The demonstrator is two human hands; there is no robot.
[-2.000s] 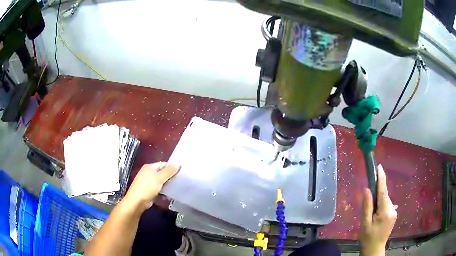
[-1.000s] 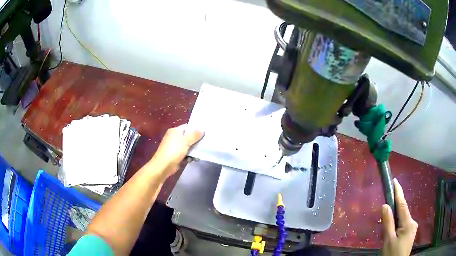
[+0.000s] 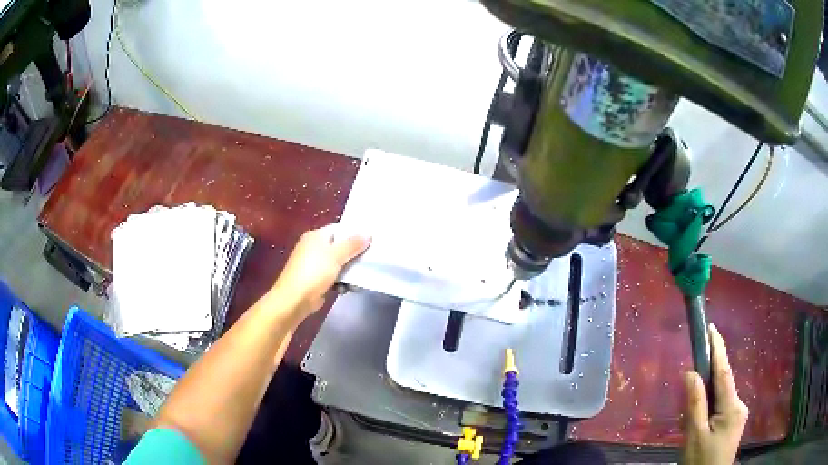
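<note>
My left hand (image 3: 320,265) grips the left edge of a flat silver-white sheet-metal plate (image 3: 427,227), thumb on top. The plate lies over the back left part of the slotted drill press table (image 3: 490,363). Its right end is under the drill chuck (image 3: 528,259), near a short thin bit; whether the bit touches the plate I cannot tell. My right hand (image 3: 717,404) is closed around the lower end of the grey feed handle (image 3: 697,327), which has a green cloth wrap (image 3: 683,232) at its hub end.
The olive-green drill press (image 3: 590,154) stands over the table. A fanned stack of plates (image 3: 163,272) lies on the red-brown bench (image 3: 272,191) at left. A blue coolant hose (image 3: 510,400) with yellow nozzle rises in front. Blue plastic crates (image 3: 100,390) stand at lower left. Metal chips dot the bench.
Since two seconds ago, my left hand has moved the plate back and turned it, uncovering the table's front left part. Over the last second the plate has hardly moved; the handle's lower end is slightly further left.
</note>
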